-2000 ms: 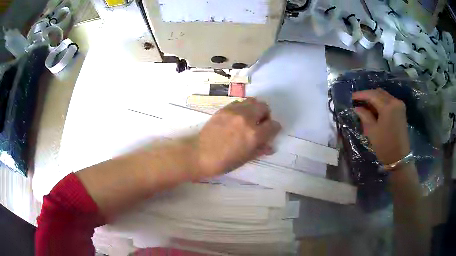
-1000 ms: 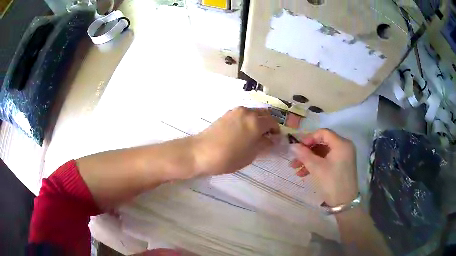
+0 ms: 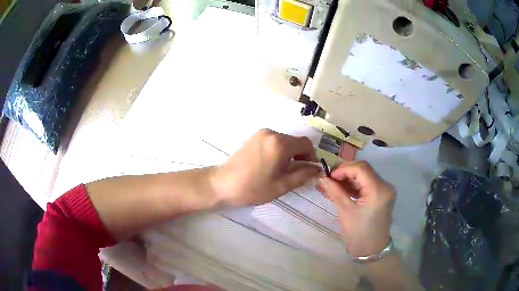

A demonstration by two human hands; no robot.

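My left hand (image 3: 267, 167) and my right hand (image 3: 367, 207) meet just in front of the sewing machine head (image 3: 392, 74). My right fingertips grip a small black piece (image 3: 325, 167). My left fingers are closed at a pale strip end against it, mostly hidden by the fingers. The guide (image 3: 347, 150) with a reddish patch sits on the bed just beyond my fingertips. Loose white elastic strips (image 3: 227, 250) lie in a pile under and in front of my hands.
A wrapped dark bundle (image 3: 62, 68) lies at the upper left, beside a finished elastic ring (image 3: 145, 25). A plastic bag of black pieces (image 3: 466, 227) lies at the right. More white rings (image 3: 501, 131) are heaped beyond the machine at the right.
My right hand came from the plastic bag to my left hand, bringing a black piece. Since then the black piece and strip end have come together. The view has turned and shifted left.
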